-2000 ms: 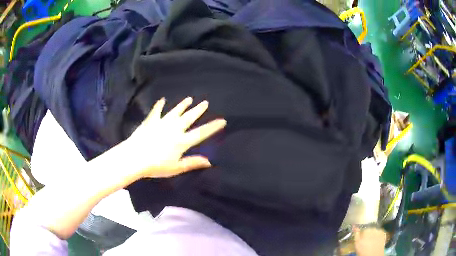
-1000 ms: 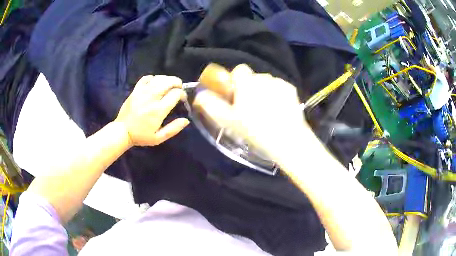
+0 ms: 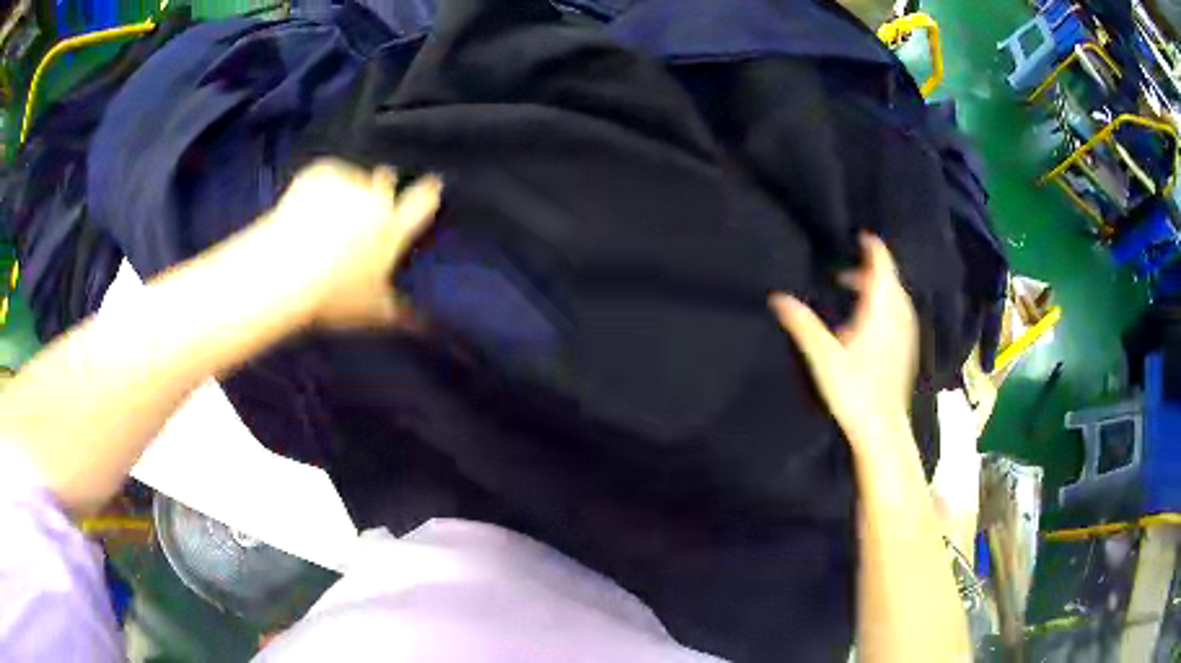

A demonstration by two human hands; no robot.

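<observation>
A large black and dark navy garment (image 3: pixel 622 246) lies heaped in folds over the work surface. My left hand (image 3: pixel 356 233) is on the garment at its left part, blurred, with fingers and thumb around a fold of the cloth. A smooth navy patch (image 3: pixel 492 304) shows just right of it. My right hand (image 3: pixel 868 337) is at the garment's right side, fingers and thumb apart, with nothing in it. The iron is not in view.
A white cover cloth (image 3: pixel 246 453) shows at the near left edge. A round metallic object (image 3: pixel 214 550) is below it. Green floor (image 3: pixel 978 143), a blue and grey stool (image 3: pixel 1114 447) and yellow frames (image 3: pixel 920 45) are at the right and far side.
The iron that my right hand held on the garment one second ago is gone from view. My right hand has moved right and opened. My left hand has shifted slightly up and is on the cloth.
</observation>
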